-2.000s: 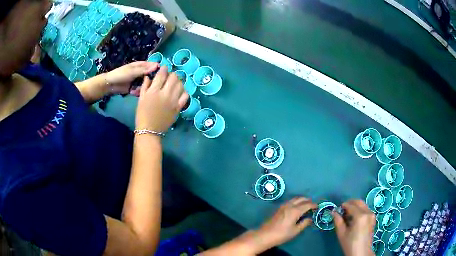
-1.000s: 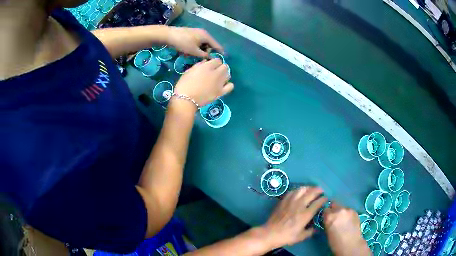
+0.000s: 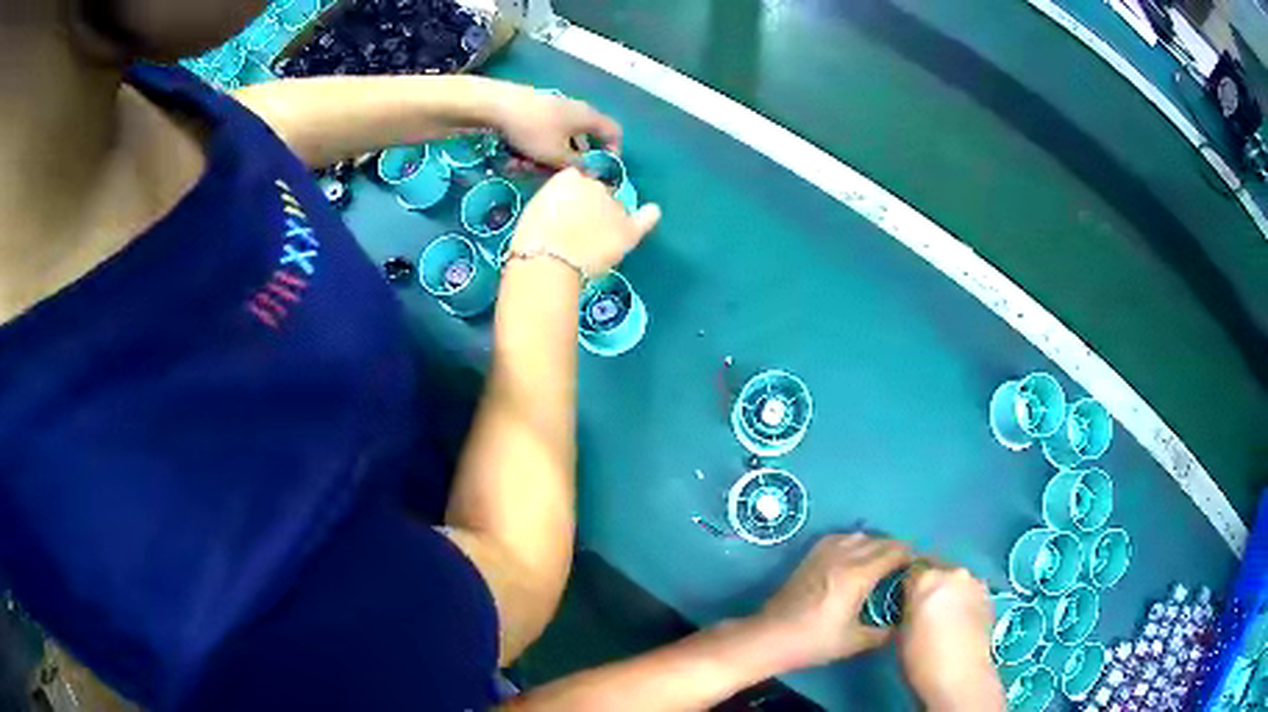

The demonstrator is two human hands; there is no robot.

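Note:
My left hand (image 3: 837,595) holds a turquoise motor housing (image 3: 884,598) near the bench's front edge. My right hand (image 3: 951,626) is closed over the housing's right side, its fingertips at the opening. What the right fingertips grip is hidden. Two housings with motors fitted, an upper one (image 3: 772,412) and a lower one (image 3: 768,506), stand left of and beyond my hands, with thin wire tails at their left. Several empty-looking turquoise housings (image 3: 1079,499) stand to the right. Silver small motors (image 3: 1157,654) are massed at the lower right.
A neighbouring person's hands (image 3: 584,223) work on a housing at upper left, among several more housings (image 3: 456,273). A box of black parts (image 3: 389,39) is behind them. A whitish rail (image 3: 890,216) curves along the bench. A blue bin (image 3: 1245,626) is at the right edge.
Since the first frame, my hands have closed in around the housing and now hide most of it. The neighbour's hands have moved right, with housings now standing in front of them.

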